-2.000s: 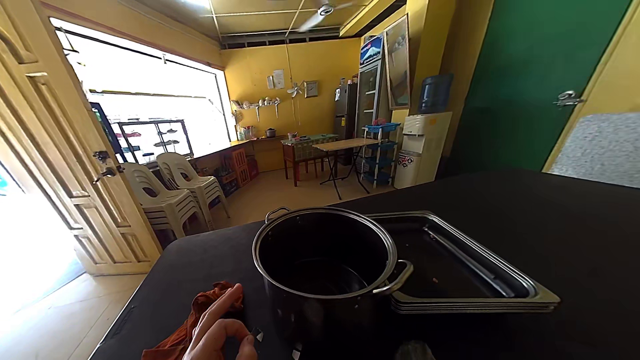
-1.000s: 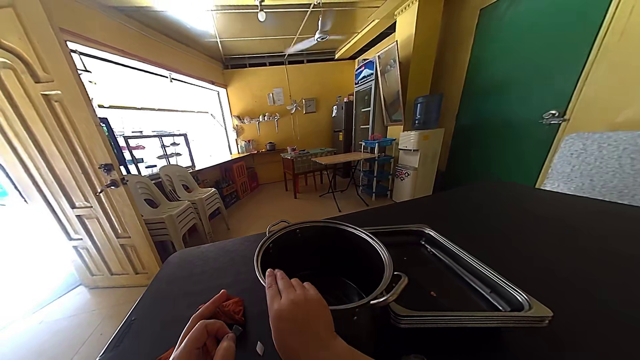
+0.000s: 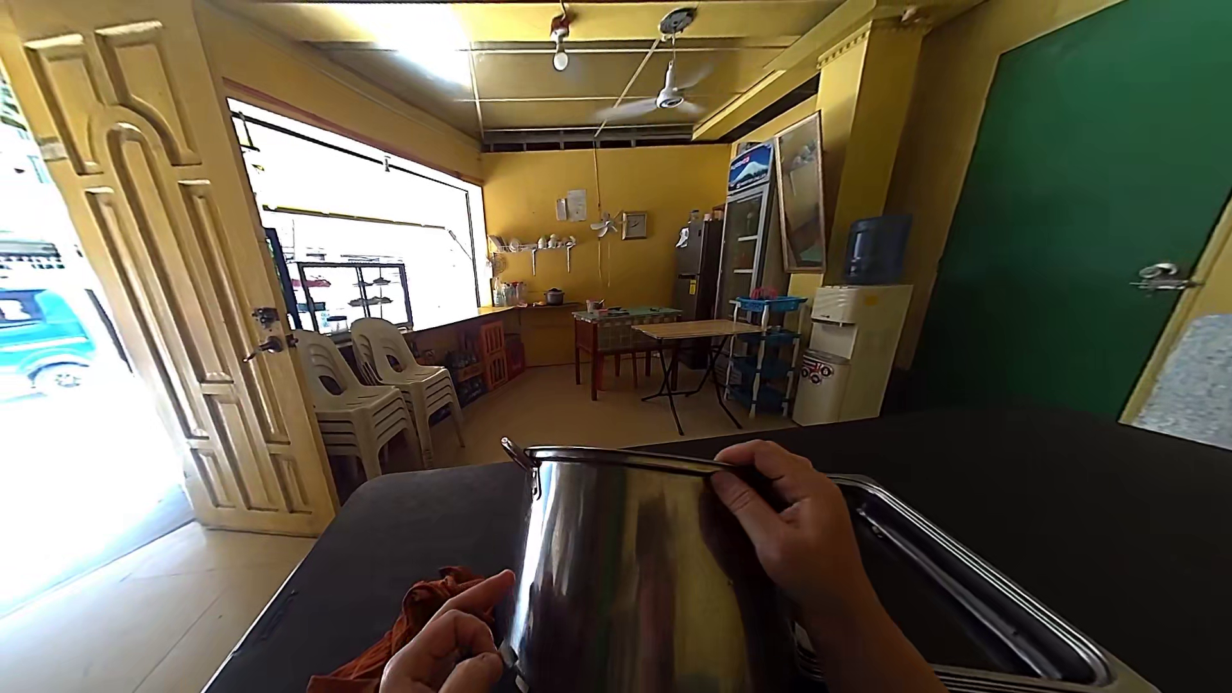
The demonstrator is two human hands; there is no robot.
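A shiny metal stockpot (image 3: 635, 577) is tipped away from me over the black table (image 3: 414, 510), its outer wall facing me. My right hand (image 3: 794, 515) grips its rim at the right, thumb on the outside. My left hand (image 3: 452, 640) is at the pot's lower left with the index finger raised against or very near the wall; whether it holds anything is unclear. Beside and partly behind the left hand lies a crumpled rust-orange cloth (image 3: 409, 616). A stack of rectangular metal trays (image 3: 972, 587) rests on the table to the right, partly covered by the pot and my right forearm.
Past the table are stacked white plastic chairs (image 3: 371, 404), a folding table (image 3: 698, 329), a blue shelf rack (image 3: 765, 356) and a water dispenser (image 3: 852, 356). An open wooden door (image 3: 183, 289) stands left, a green door (image 3: 1078, 221) right.
The pot has gone from upright, with its inside showing, to tipped with its outer wall toward me. My right hand, absent two seconds ago, came to the rim and now grips its right side.
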